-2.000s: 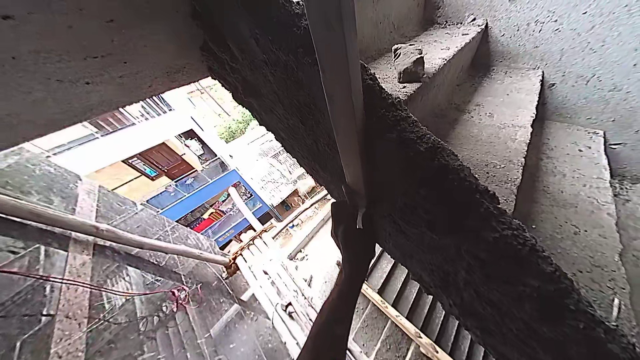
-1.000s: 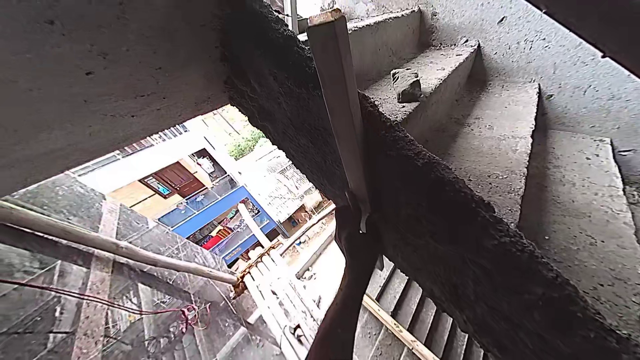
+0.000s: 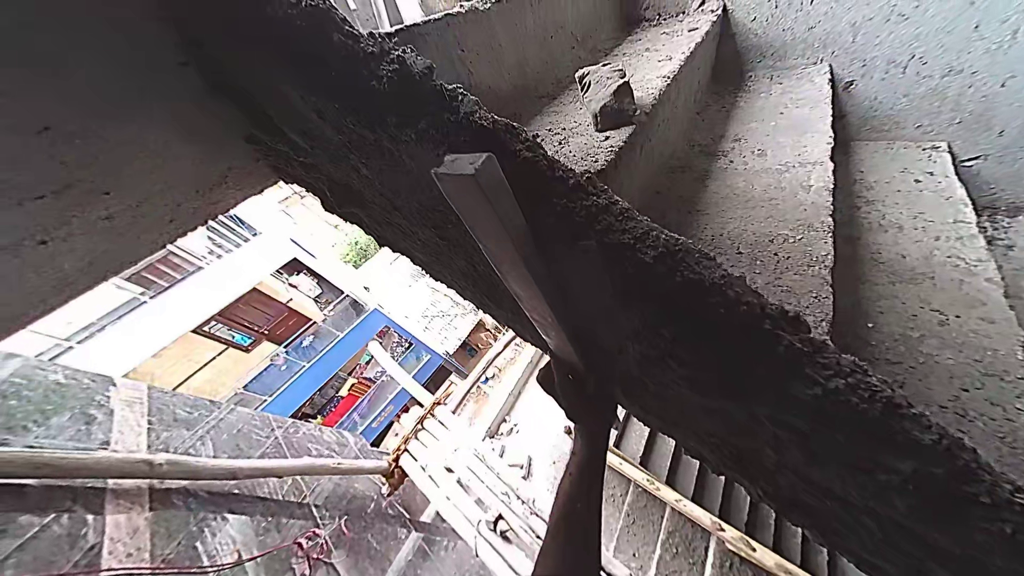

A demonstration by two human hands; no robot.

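Observation:
My one visible hand (image 3: 578, 386) reaches up from the bottom of the head view, dark against the light; it looks like the left, though the frame does not fully settle this. It is closed round the lower end of a long, straight, square-edged bar (image 3: 512, 256), whose material is unclear. The bar slants up and to the left, in front of the dark, rough side (image 3: 672, 320) of the concrete stair. Its far end lies below the stair's upper edge. Whether the bar touches the concrete, I cannot tell. The other hand is out of the picture.
Concrete steps (image 3: 760, 184) rise at the upper right, with a stone chunk (image 3: 606, 96) on one. A wooden pole (image 3: 192, 466) crosses the lower left to lashed poles (image 3: 472, 488). Reddish cord (image 3: 308, 548) hangs below. Lower steps (image 3: 720, 504) and a wooden pole (image 3: 704, 512) lie at bottom right.
The bar's upper end, beyond the top of the picture two seconds ago, has come down below the stair's edge, and the bar leans further left. The hand keeps its hold.

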